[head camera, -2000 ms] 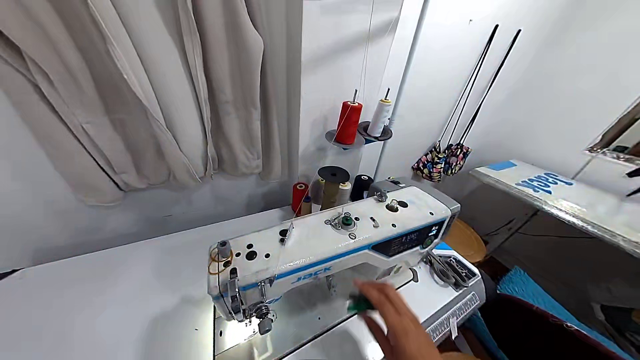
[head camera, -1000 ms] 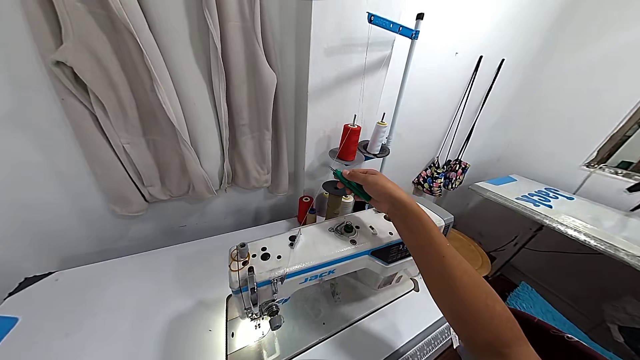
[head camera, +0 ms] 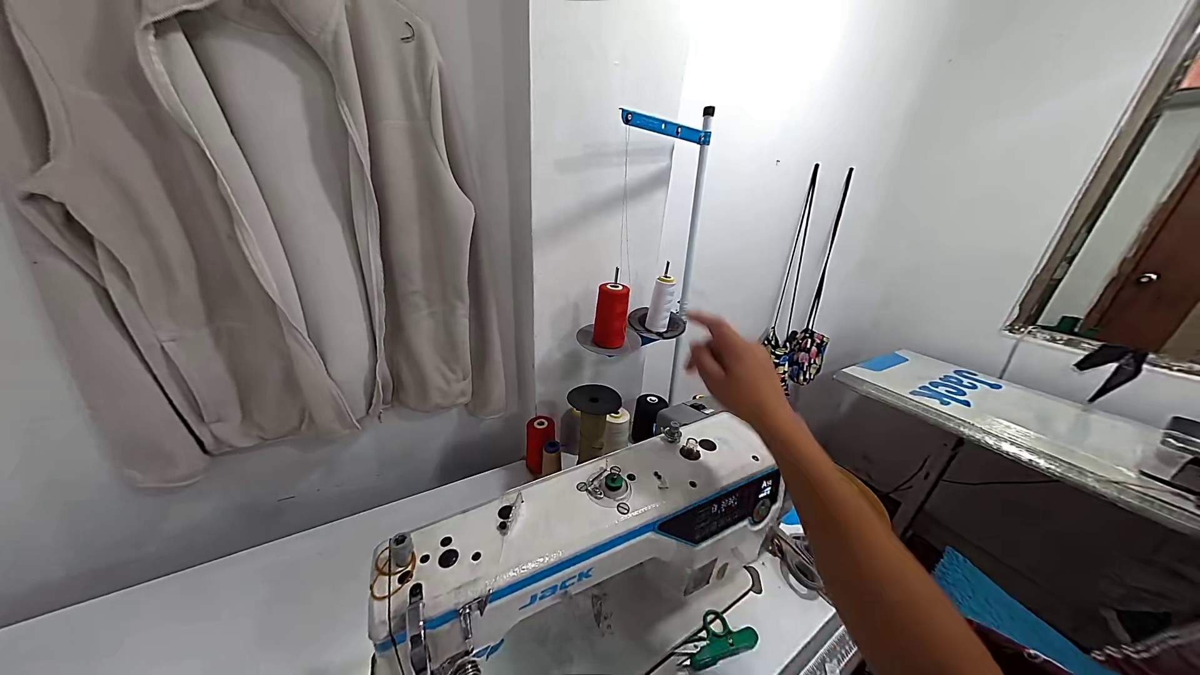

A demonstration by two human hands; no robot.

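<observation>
My right hand (head camera: pixel 731 364) is raised just right of the white thread cone (head camera: pixel 661 305) on the thread stand, its forefinger extended toward the stand's pole. It appears to hold nothing. The red thread cone (head camera: pixel 611 316) stands to the left of the white one, with thread rising to the blue guide arm (head camera: pixel 664 126). Below is a white Jack sewing machine (head camera: pixel 553 534). Green-handled thread snips (head camera: pixel 724 645) lie on the machine bed, under its arm. My left hand is out of view.
A light fleece jacket (head camera: pixel 422 262) hangs on the left wall. Several thread spools, one a small red cone (head camera: pixel 540 444), stand behind the machine. A second Jack machine table (head camera: pixel 1031 412) is at right, below a framed mirror or window (head camera: pixel 1106 206).
My right hand has let go of the green snips, which it held near the spools a second ago and which now lie on the machine bed. The view has shifted.
</observation>
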